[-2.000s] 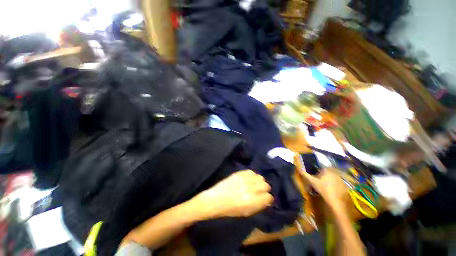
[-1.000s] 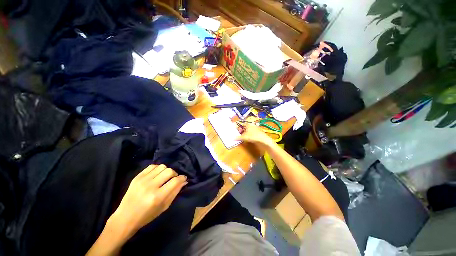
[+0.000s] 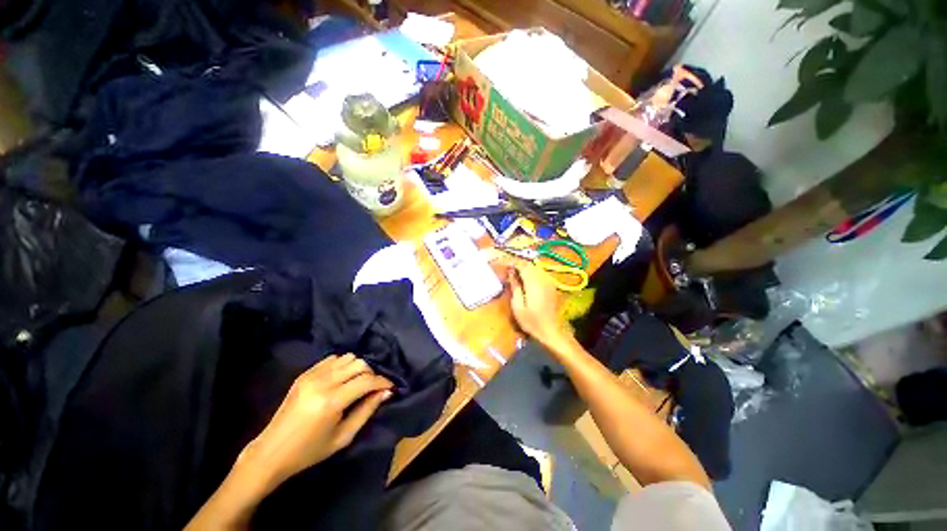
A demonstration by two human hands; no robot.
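The black garment (image 3: 145, 394) covers my lap and the table's left front edge in the head view. My left hand (image 3: 330, 407) lies over its bunched folds, with thumb and fingertips together at the cloth. My right hand (image 3: 532, 301) is at the table's front edge, just right of a pale smartphone (image 3: 464, 270) that lies flat. Its fingers are bunched and small; whether they hold anything cannot be made out. Scissors with green and yellow handles (image 3: 562, 274) lie just beyond that hand.
A navy garment (image 3: 249, 213) is piled at centre left. A glossy black jacket (image 3: 52, 249) is at far left. Behind the phone stand a greenish jar (image 3: 370, 171) and a green and red carton (image 3: 519, 130) with white material. White scraps (image 3: 426, 301) lie along the wooden table (image 3: 441, 420).
The view has swung right and steadied since the oldest frame. Since one second ago, my right hand has come off the phone to its right side. My left hand stays on the black cloth.
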